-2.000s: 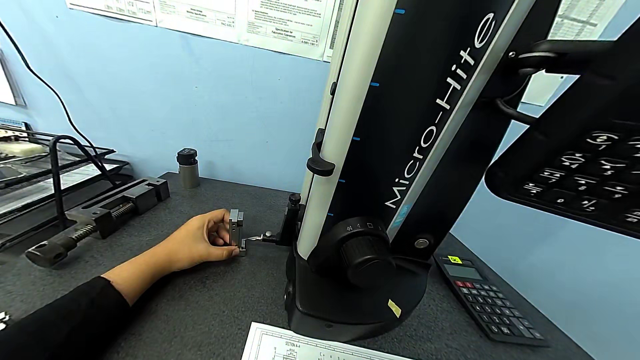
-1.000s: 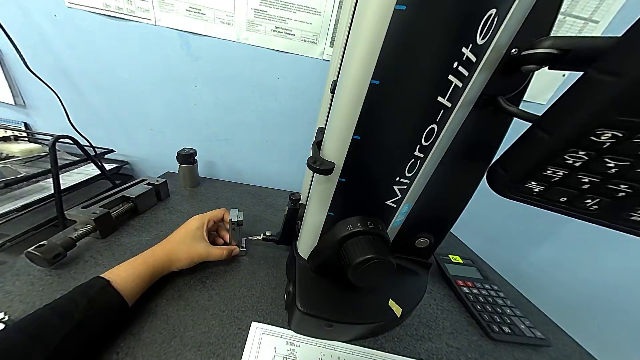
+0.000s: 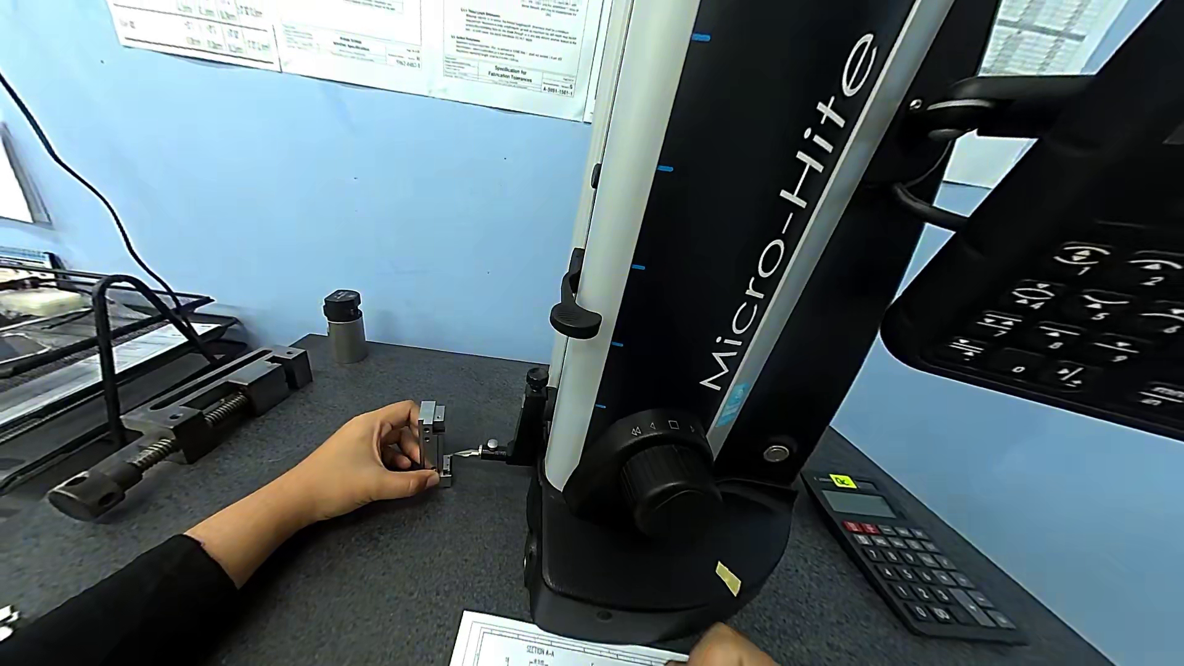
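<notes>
My left hand (image 3: 370, 464) grips a small stepped metal workpiece (image 3: 430, 439) upright on the dark granite surface. From the black Micro-Hite height gauge (image 3: 647, 555), a thin probe (image 3: 469, 453) reaches toward the lower part of the workpiece; whether they touch cannot be told. Only a bit of my right hand (image 3: 726, 647) shows at the bottom edge, over the right end of a printed drawing sheet (image 3: 518, 638) in front of the gauge base. Its fingers are mostly hidden.
A steel vise (image 3: 199, 421) lies at the left beside a black wire tray (image 3: 104, 351). Near the wall stands a small grey cylinder with a black top (image 3: 346, 328). A calculator (image 3: 911, 555) lies to the right, below the gauge's keypad panel (image 3: 1064, 305). Papers hang on the wall.
My right hand has come into view at the bottom edge, by the drawing sheet. My left hand and the workpiece have stayed in place.
</notes>
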